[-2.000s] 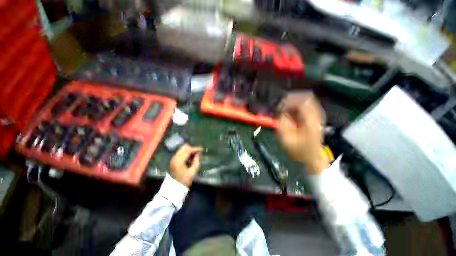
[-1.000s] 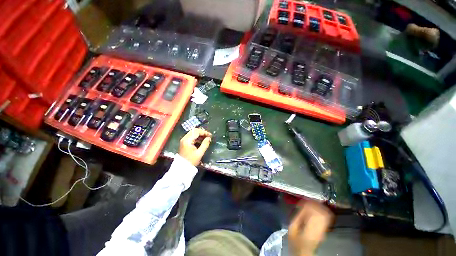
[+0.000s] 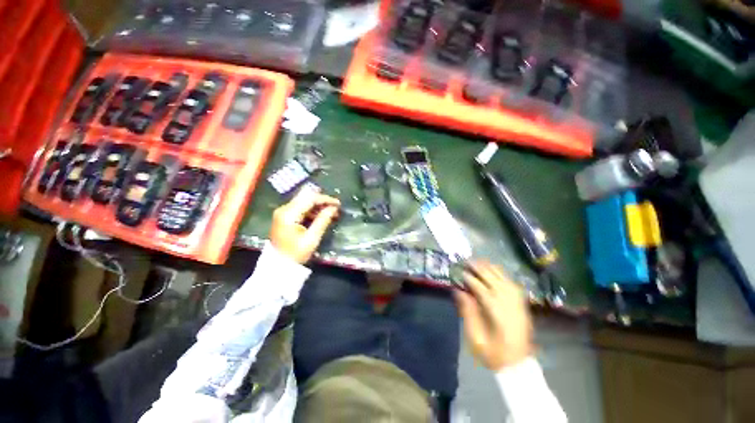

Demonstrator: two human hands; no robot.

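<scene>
My left hand is at the bench's front edge, thumb and fingers pinched on a small dark part, mostly hidden. My right hand is slightly blurred at the front edge, its fingertips by the right end of a dark, glossy housing or frame; whether it grips anything is unclear. Between the hands, a black phone housing lies on the green mat. Right of it lies a blue circuit board with a small screen at its far end and a white piece at its near end.
A red-orange phone tray is at left, another at the back. A black cylindrical tool lies right of the board. A blue block with a yellow piece and metal-capped bottles stand at right. Pale key squares lie near my left hand.
My right hand has come up from below the bench edge to the housing's right end. My left hand stays pinched. The view has shifted, so the bench sits higher and further left.
</scene>
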